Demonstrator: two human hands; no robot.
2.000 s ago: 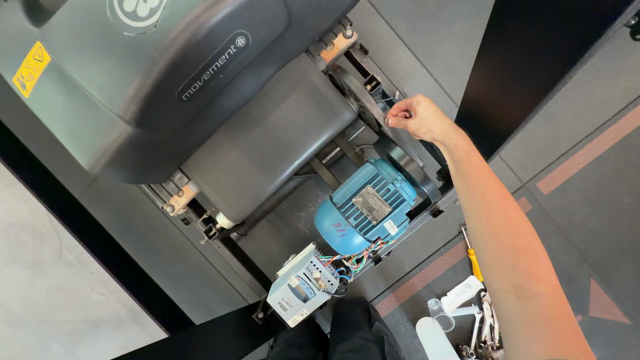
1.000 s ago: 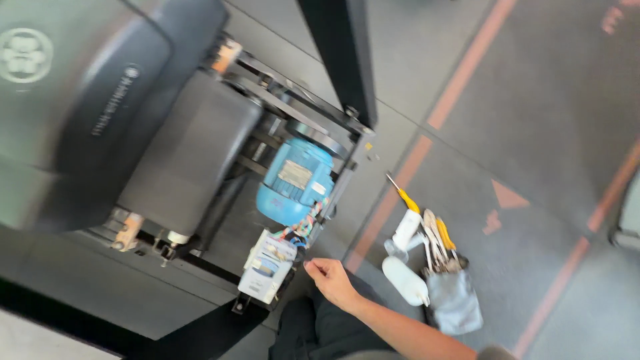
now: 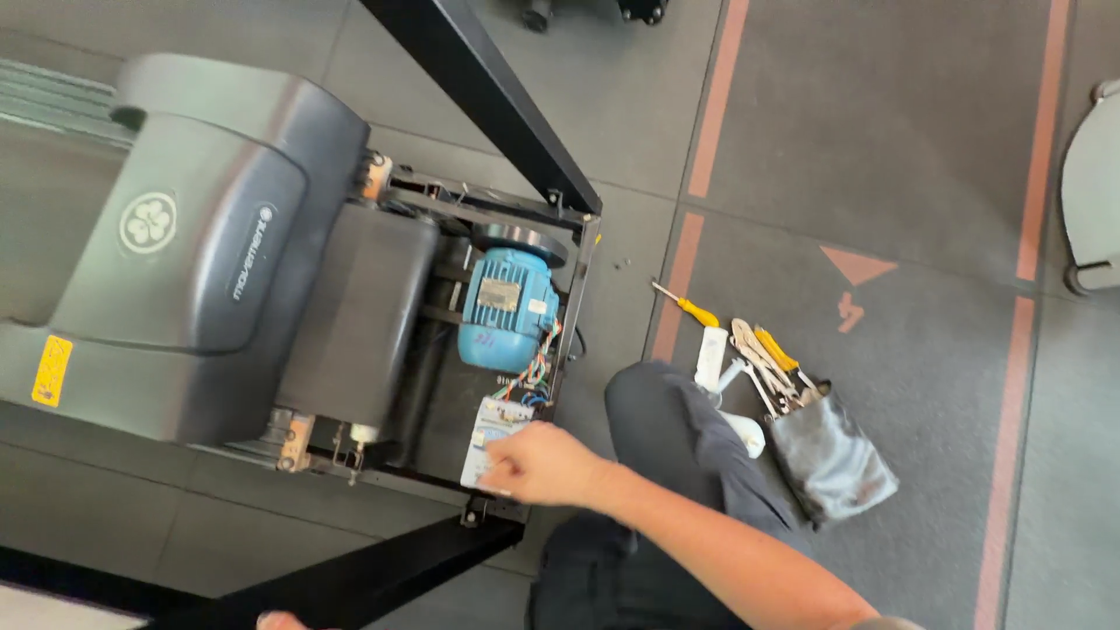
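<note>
My right hand (image 3: 541, 465) is over the lower part of a white and grey motor drive unit (image 3: 475, 464), fingers curled; whether it touches or grips anything there cannot be told. Colored wires (image 3: 538, 360) run from that unit to a blue electric motor (image 3: 499, 337), which sits in the open front frame of a treadmill. Beside the motor's upper end is a dark pulley or flywheel (image 3: 523, 241). Of my left hand (image 3: 282, 621) only a bit shows at the bottom edge, near a black frame upright (image 3: 376, 560); its fingers are hidden.
A grey treadmill cover (image 3: 201, 254) lies left of the motor. Another black upright (image 3: 490, 96) slants across the top. On the floor at right are a yellow-handled screwdriver (image 3: 698, 312), several wrenches and pliers (image 3: 761, 359), a white bottle (image 3: 744, 435) and a black tool pouch (image 3: 836, 459).
My right hand has moved from the frame's side near the pulley down to the drive unit. My left hand has come partly into view. The view has shifted strongly.
</note>
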